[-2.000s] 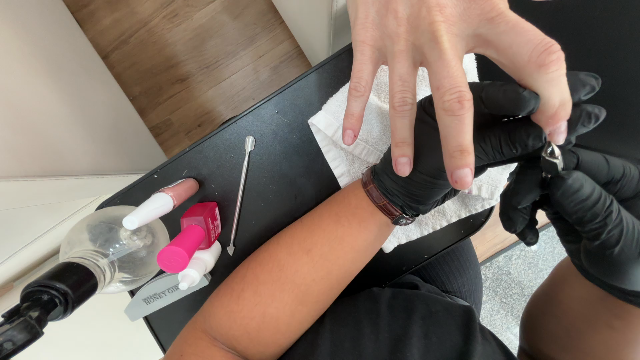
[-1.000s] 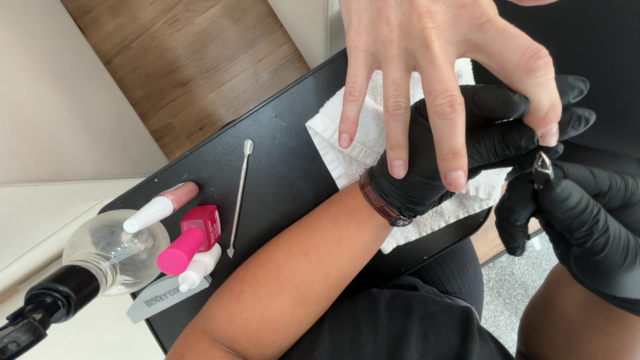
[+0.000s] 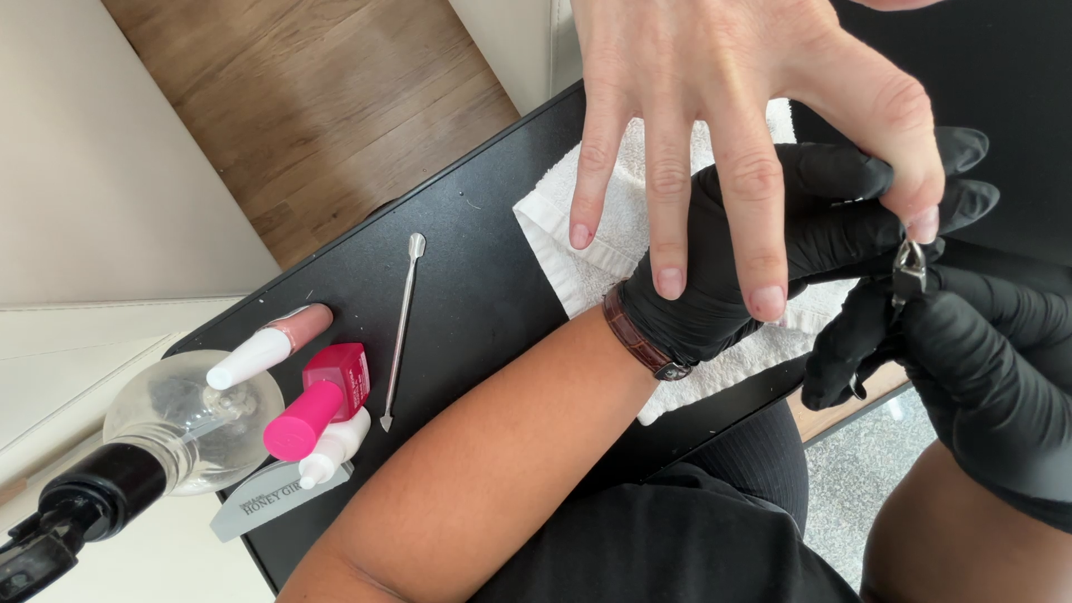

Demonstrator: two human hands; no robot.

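My left hand (image 3: 804,226), in a black glove with a brown watch strap at the wrist, holds the thumb of another person's hand (image 3: 737,109) between its fingers. That person's other fingers are spread over my glove and a white towel (image 3: 599,230). At the thumb's nail are the metal jaws of a cuticle nipper (image 3: 909,272). My right hand (image 3: 980,360), also gloved in black, is closed around the nipper, whose handles are mostly hidden.
Left on the black table (image 3: 469,276) lie a metal cuticle pusher (image 3: 404,327), a pink polish bottle (image 3: 339,377), a bottle with white cap (image 3: 276,343), a small white bottle (image 3: 337,444) and a grey nail file (image 3: 280,498). A clear pump bottle (image 3: 197,419) is beside them.
The nipper and my right hand drew slightly down from the thumb in the middle frame; now the jaws are back up at the nail. My left hand keeps its hold on the thumb.
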